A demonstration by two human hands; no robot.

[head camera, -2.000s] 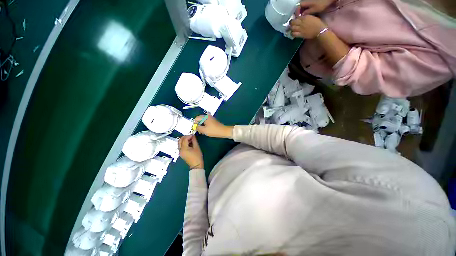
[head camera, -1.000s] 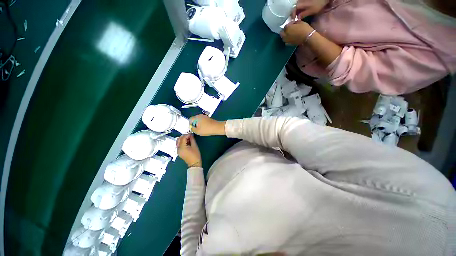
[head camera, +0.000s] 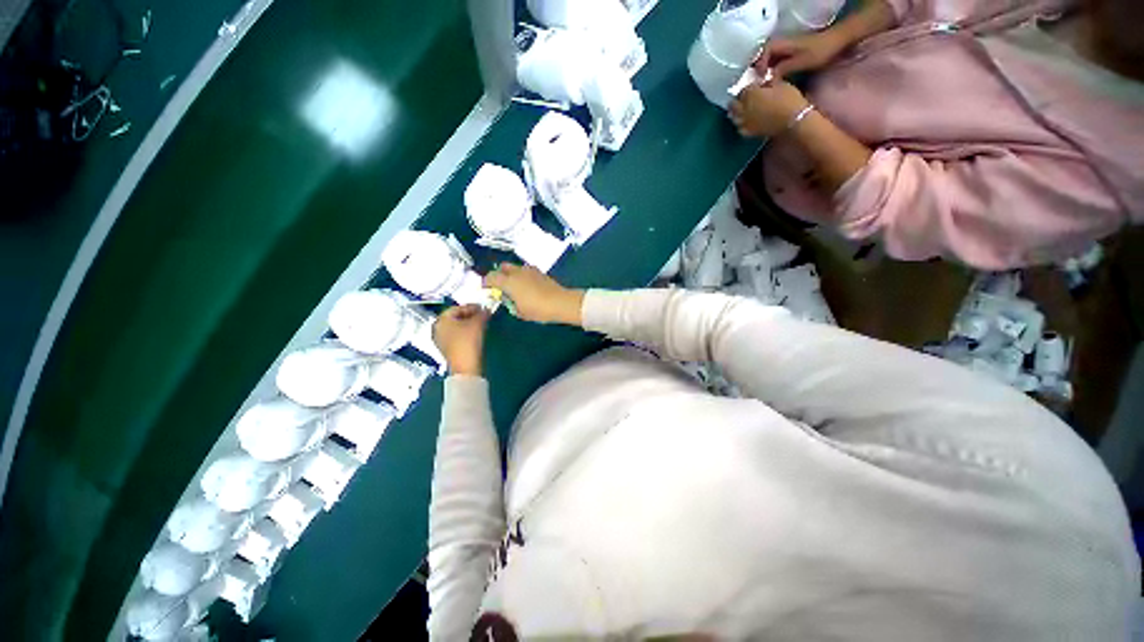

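A white security camera [head camera: 424,262] lies on the dark green bench, its narrow mounting bracket [head camera: 467,290] pointing towards me. My right hand [head camera: 533,295] is at the bracket's end, fingers closed around a small yellow item [head camera: 496,296]; a green spot shows beside it. My left hand [head camera: 460,334] is at the near side of the same bracket end, fingertips bent together. Whether it holds the bracket or a tiny part is hidden by the fingers.
Several white cameras [head camera: 320,375] line the bench towards the lower left; others [head camera: 499,201] lie beyond. A green conveyor belt [head camera: 270,201] runs behind a pale metal edge. A coworker's pink sleeve [head camera: 922,201] and hands are at upper right. White parts [head camera: 784,282] lie below the bench edge.
The view has shifted, so the camera row sits differently in the picture. Both hands stay at the same bracket end; my left hand has moved closer up to it. The yellow item shows again.
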